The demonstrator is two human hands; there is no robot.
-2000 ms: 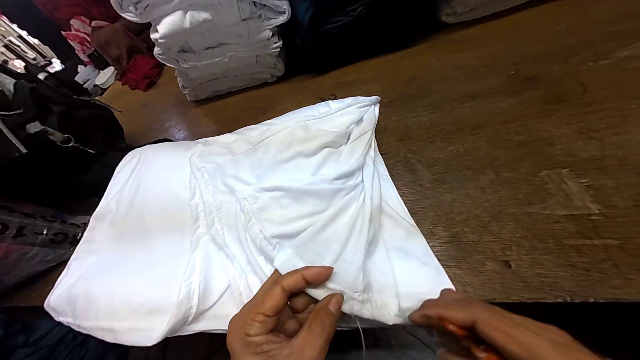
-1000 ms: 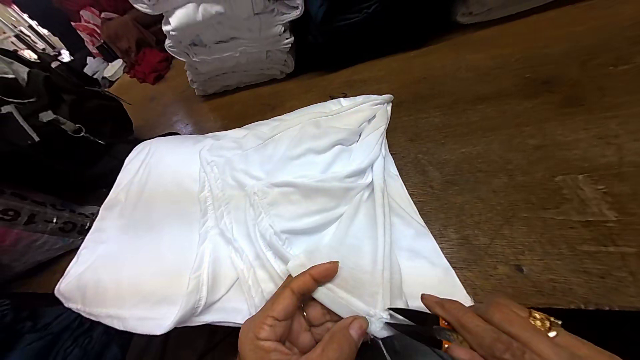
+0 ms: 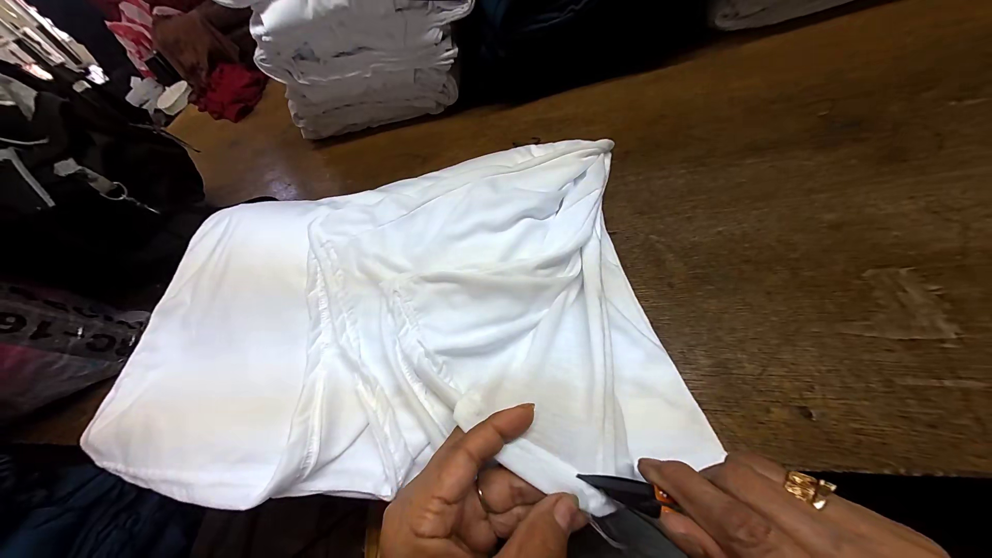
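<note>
A white cloth garment with gathered seams lies spread over the wooden table, its lower edge at the table's front edge. My left hand grips a folded hem of it between thumb and fingers, and a ring shows on one finger. My right hand, with a gold ring, holds small scissors with dark blades and orange on the handle. The blades touch or lie right beside the end of the hem, near my left fingertips. A loose thread hangs just below the hem. The lower part of both hands is cut off by the frame.
A stack of folded white garments stands at the back. Dark clothing and a printed plastic bag are at the left, with red cloth behind. Dark blue fabric lies below the table edge at lower left.
The scissors' blades, hidden two seconds ago, came into view by the hem one second ago and remain there. My left hand keeps its grip on the garment.
</note>
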